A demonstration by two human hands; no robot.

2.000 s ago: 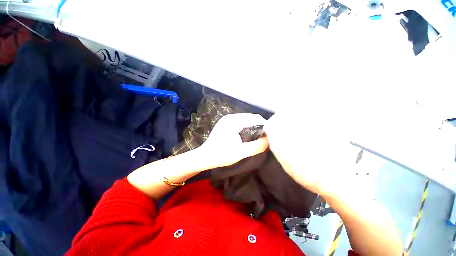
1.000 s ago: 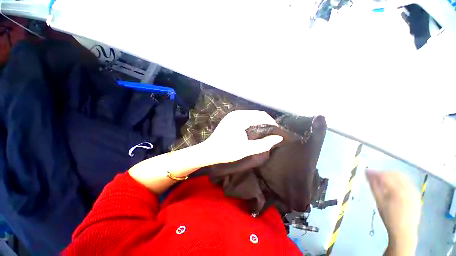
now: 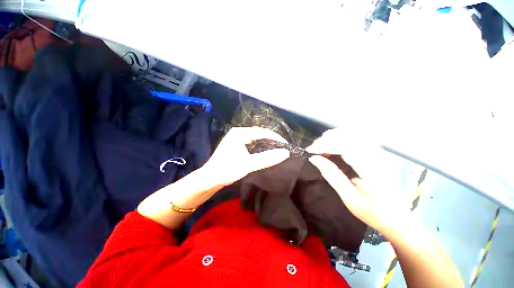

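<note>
Dark brown cloth (image 3: pixel 327 197) hangs over my lap below the table edge. Its narrow dark seam (image 3: pixel 297 151) is stretched between my two hands. My left hand (image 3: pixel 248 154) pinches the edge between thumb and fingers, left of the seam's middle. My right hand (image 3: pixel 349 174) pinches the same edge just to the right, fingertips close to the left ones. Both hands look overexposed, and no tool can be made out. Plaid cloth (image 3: pixel 259 117) with thin yellowish lines is bunched behind my hands under the table edge.
The white table (image 3: pixel 253 56) crosses the top, its edge just beyond my hands. A navy garment heap (image 3: pixel 129 146) lies at left, beside a blue plastic bar (image 3: pixel 180 99). Dark scraps (image 3: pixel 349 260) show below right, near yellow-black floor tape (image 3: pixel 418 188).
My right hand, away from the cloth at lower right one second ago, has come back and taken hold of the edge. The cloth's raised right side is now lower.
</note>
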